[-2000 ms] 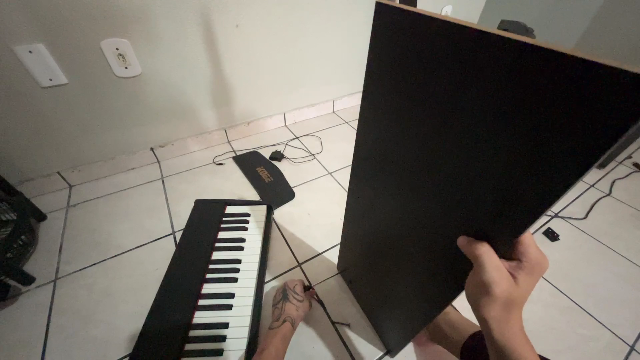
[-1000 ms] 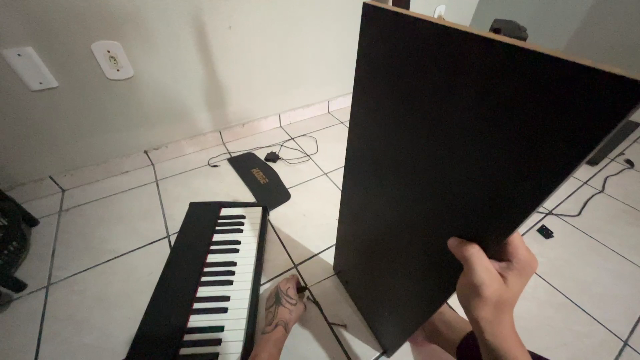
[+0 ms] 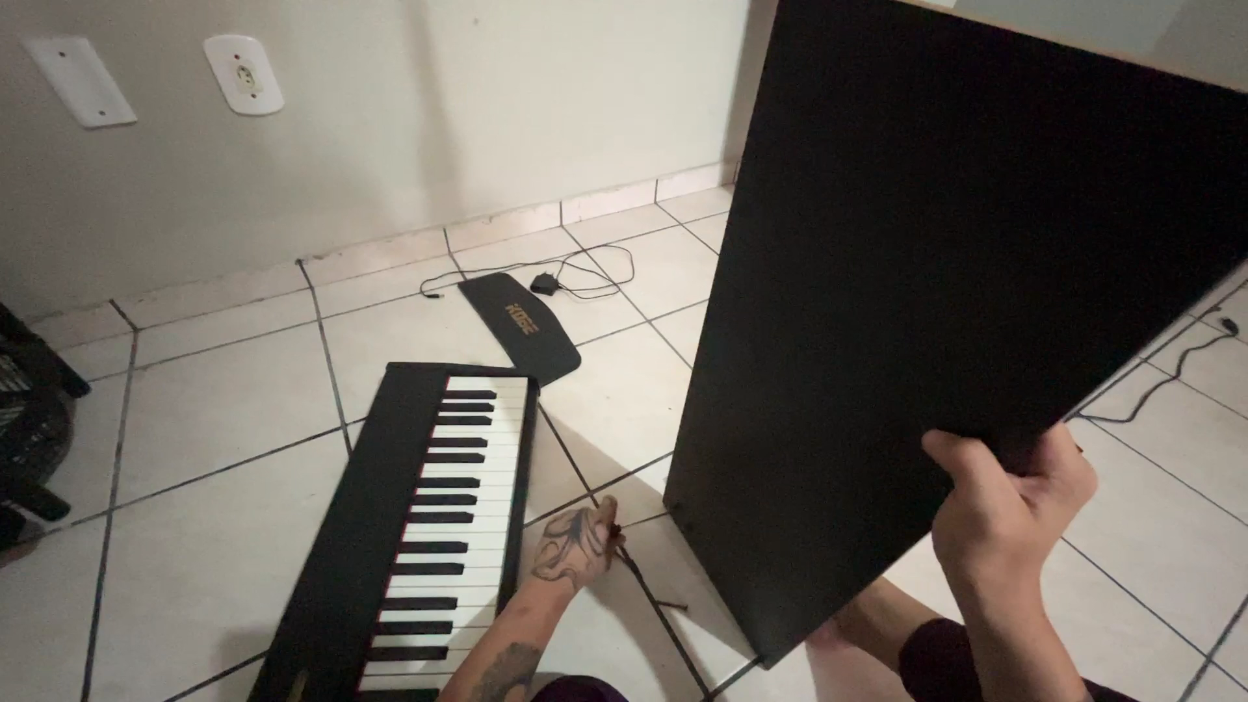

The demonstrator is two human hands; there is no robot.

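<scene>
My right hand grips the long edge of a large black board, thumb on its broad face, fingers hidden behind. The board stands tilted on the tiled floor. My left hand, with dark marks on its back, is low by the floor between the board and a black electronic keyboard. Its fingers are closed around a small dark object that I cannot make out clearly. A thin dark piece lies on the floor just beyond this hand.
A black music rest bearing writing and a power adapter with its cord lie near the wall. Another black cable is on the floor at the right. Dark objects stand at the left edge. A wall socket is above.
</scene>
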